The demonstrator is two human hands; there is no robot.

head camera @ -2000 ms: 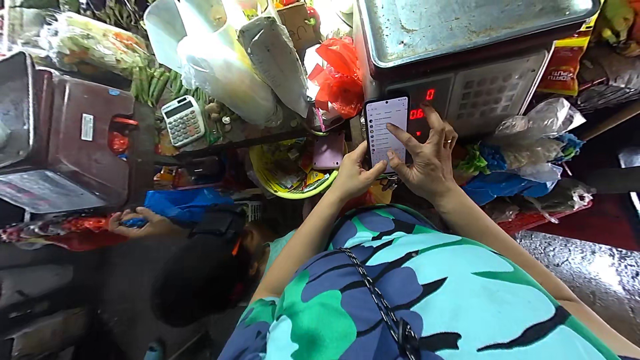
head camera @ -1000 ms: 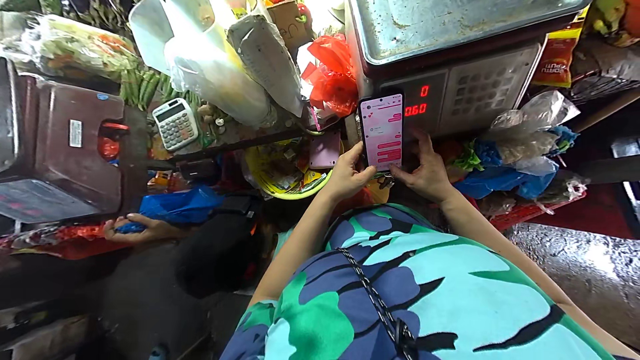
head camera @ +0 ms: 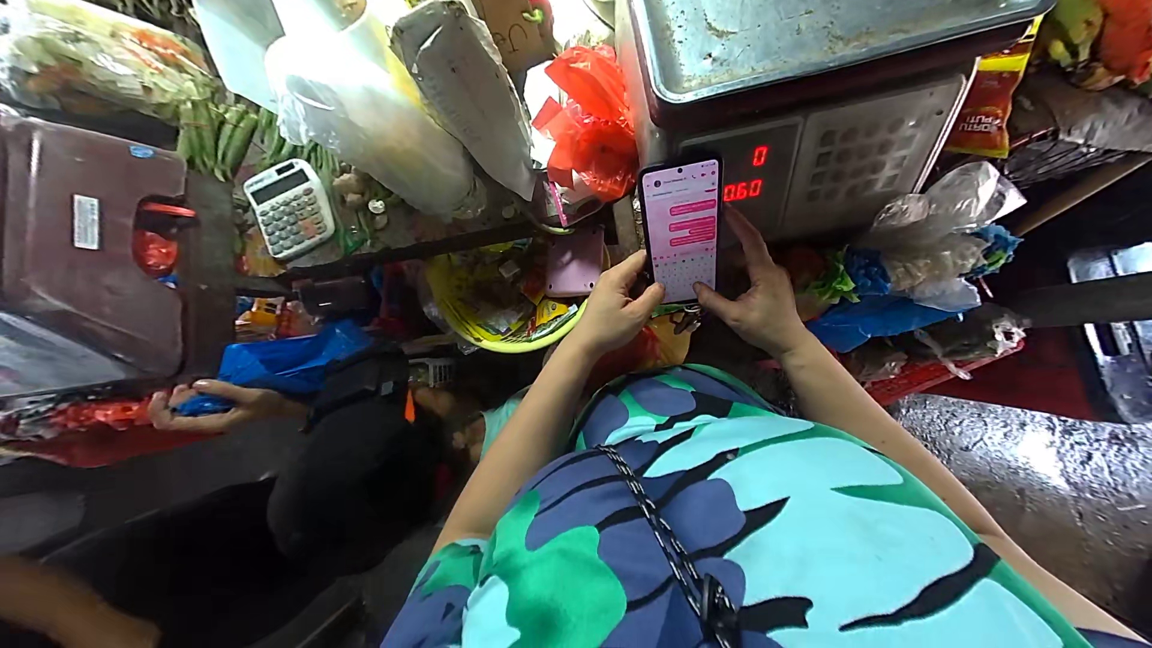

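A smartphone (head camera: 681, 232) is held upright between my two hands, its lit pink screen showing message bubbles above a keyboard. My left hand (head camera: 619, 306) grips its lower left edge, thumb at the bottom of the screen. On the other side, my right hand (head camera: 756, 292) holds the lower right edge with its thumb over the keyboard and its fingers stretched up beside the phone. Directly behind the phone stands a digital weighing scale (head camera: 823, 153) with red lit digits and a metal tray (head camera: 810, 40) on top.
A yellow basket (head camera: 513, 342) holding packets and a pink case (head camera: 576, 261) lie left of my hands. Farther left are a white calculator (head camera: 290, 209), green vegetables and a brown plastic scale (head camera: 90, 252). Another person's hand (head camera: 216, 405) holds a blue plastic bag (head camera: 292, 358). Plastic bags (head camera: 936, 234) lie at right.
The phone screen went from a list to a chat, now with a keyboard showing. My right hand has moved from over the screen to the phone's right edge.
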